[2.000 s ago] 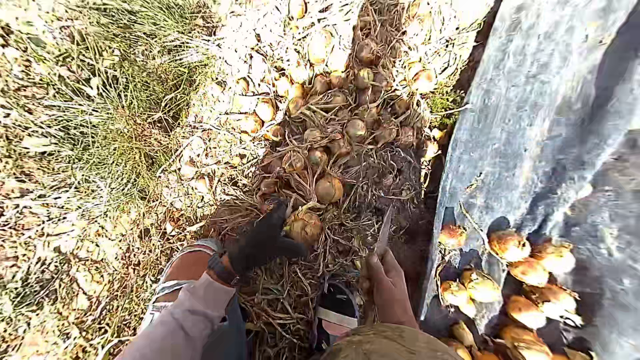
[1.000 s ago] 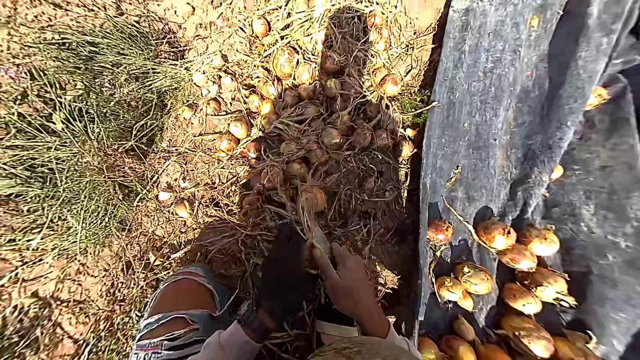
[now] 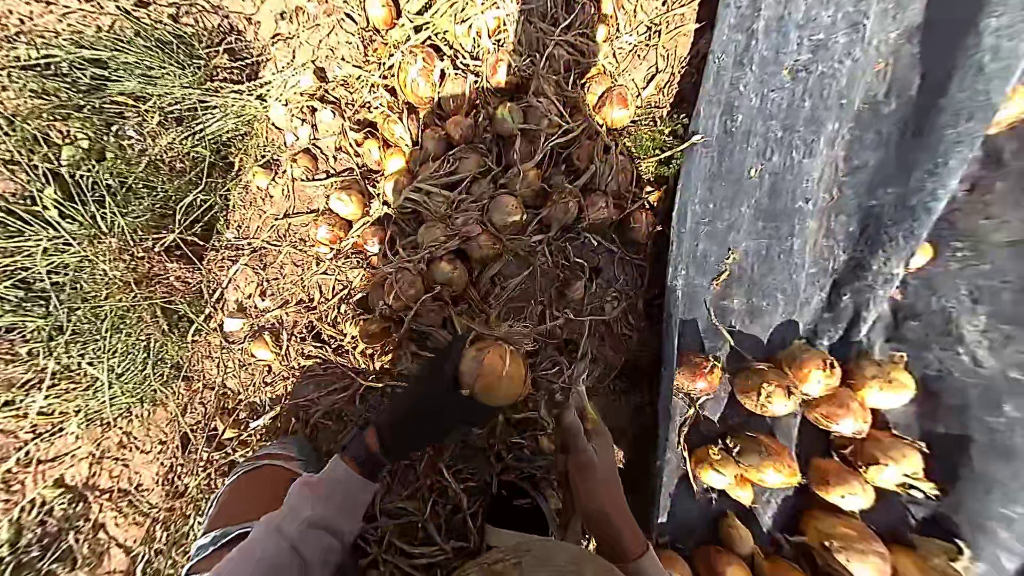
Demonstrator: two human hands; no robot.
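Observation:
My left hand (image 3: 436, 396), in a black glove, holds a large yellow-brown onion (image 3: 494, 373) at the lower middle. Just right of it is my bare right hand (image 3: 590, 460), its fingers pointing up the view around something narrow and pale, probably the knife seen earlier; blur hides most of it. Dry stalks lie near its fingertips. Beyond both hands, many onions (image 3: 506, 213) with dried tops lie on the soil, partly in shadow.
A grey fabric sheet (image 3: 768, 184) runs along the right, with several trimmed onions (image 3: 766, 390) on it. Tufts of green grass (image 3: 104, 216) grow at left. My knee in torn jeans (image 3: 252, 496) and a dark shoe (image 3: 516, 508) are at the bottom.
Two seconds ago the bare right hand showed a knife blade, apart from the gloved hand. The hands came close together one second ago and are now apart, with an onion raised in the glove.

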